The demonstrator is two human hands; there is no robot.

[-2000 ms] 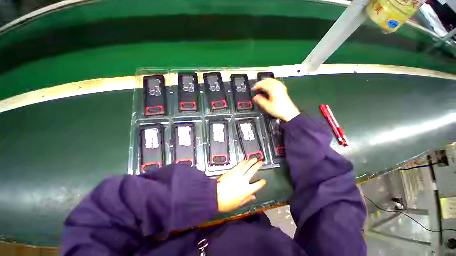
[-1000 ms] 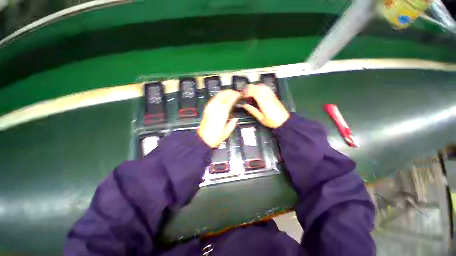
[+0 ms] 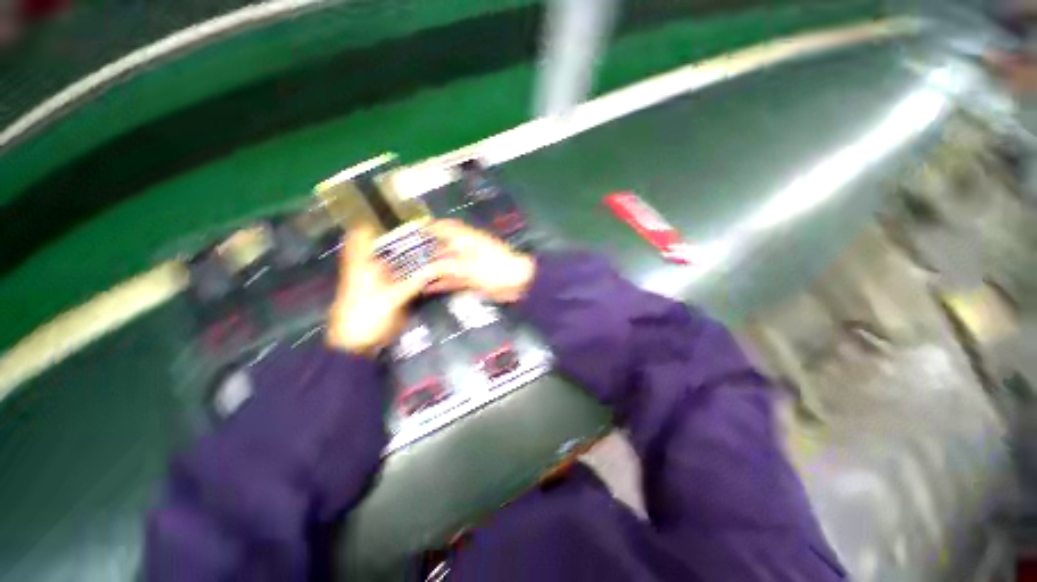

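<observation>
The frame is blurred. A feature phone (image 3: 373, 200) is held over the tray with its front showing: a pale gold frame, a dark screen and a keypad at the lower end. My left hand (image 3: 366, 293) grips its lower left side. My right hand (image 3: 475, 262) grips its lower right side. The clear blister tray (image 3: 472, 400) lies beneath, with black phones in its pockets, among them a near-row phone (image 3: 497, 362) with a red outline. My hands and sleeves hide the middle and part of the near row.
Red-and-white marker pens (image 3: 648, 227) lie right of the tray on the dark green surface (image 3: 478, 460). The green conveyor belt (image 3: 273, 119) runs behind a pale rail, with a white post (image 3: 571, 57) at the rail. Blurred equipment is at right.
The phone has come up out of the far row between both hands and now shows its front. The view has turned, so the tray and pens appear tilted and further left.
</observation>
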